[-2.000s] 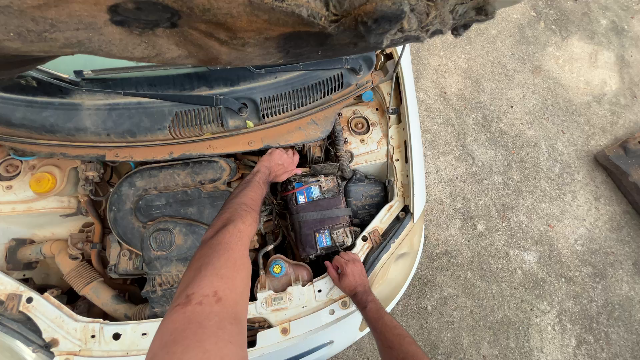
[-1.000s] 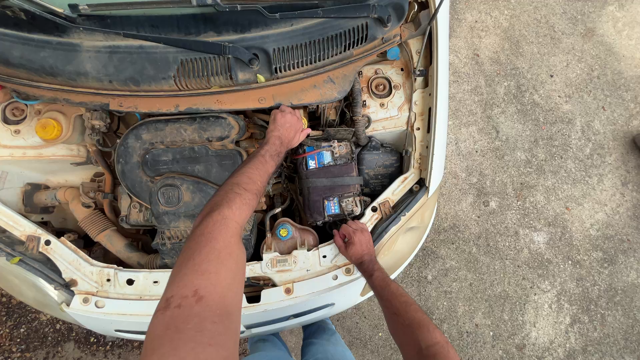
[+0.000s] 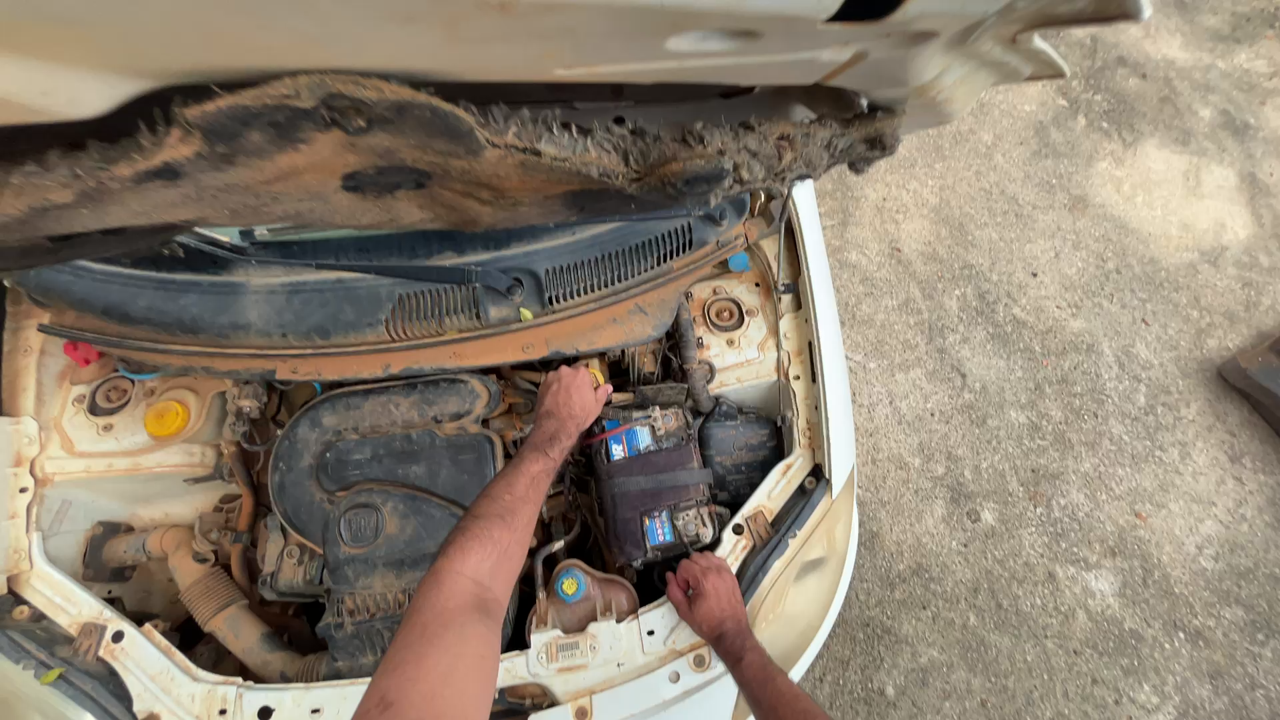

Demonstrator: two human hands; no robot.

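A dark-cased car battery with blue labels sits at the right of the engine bay, a strap across its middle. My left hand is beside the battery's far left corner, fingers curled at a yellow cap; whether it grips the cap cannot be told. My right hand rests at the near right corner by the front crossmember, its fingers bent and their tips partly hidden in the dark gap. A brown coolant reservoir with a blue cap lies left of my right hand.
The black engine cover and a ribbed intake hose fill the left side. A raised hood with torn, dirty lining hangs over the cowl and wiper arm. Concrete ground lies to the right.
The view has shifted, and the raised hood fills the top again. Both hands stay at about the same places around the battery.
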